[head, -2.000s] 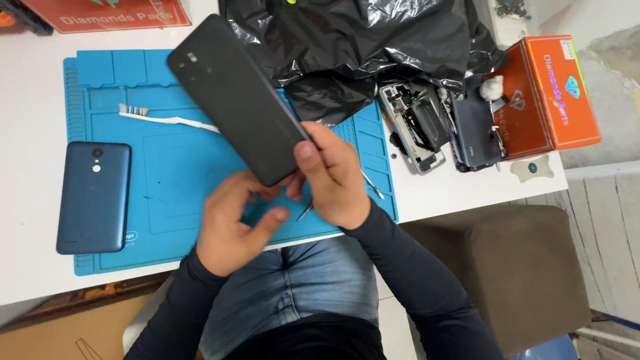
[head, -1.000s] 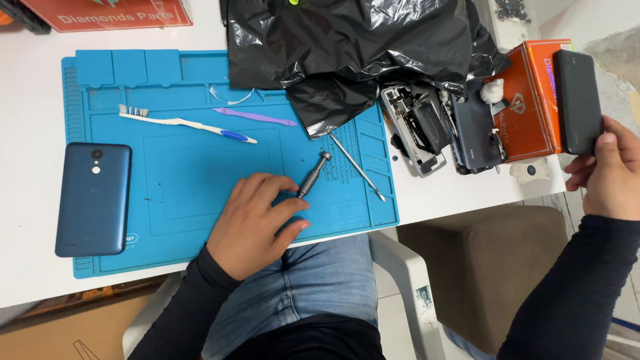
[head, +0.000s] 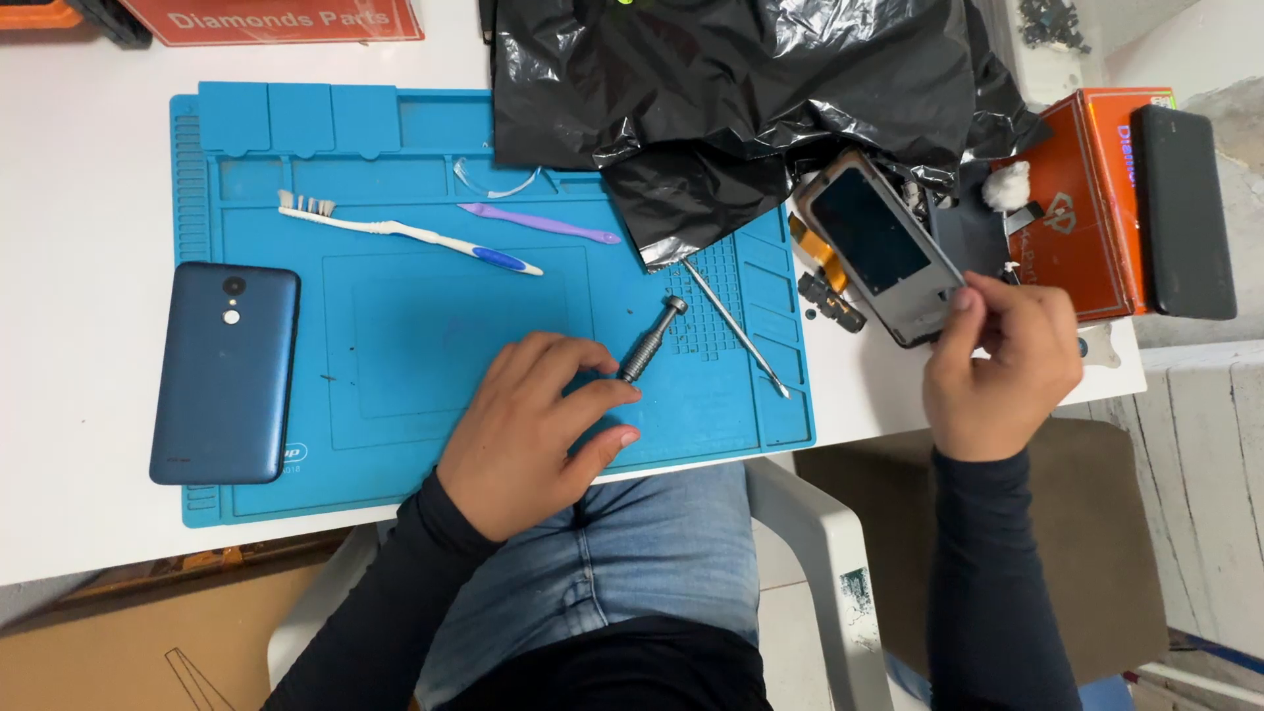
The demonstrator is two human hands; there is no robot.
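Note:
My right hand pinches the lower edge of a gutted phone frame, tilted up beside the black plastic bag. Loose flex cable and small phone parts lie to its left. My left hand rests on the blue silicone repair mat, fingertips at the lower end of a metal precision screwdriver. A metal pry tool lies right of that, its top end under the bag. Above are a purple plastic spudger and a white toothbrush. A blue phone lies back up at the mat's left.
A black plastic bag covers the mat's upper right. An orange-red box stands at the right, with a black phone on or against its far side. Another red box is at the top left. A white chair arm reaches the table edge.
My right hand has let go of the black phone, now at the orange-red box, and has taken hold of the gutted frame. My left hand stays near the screwdriver.

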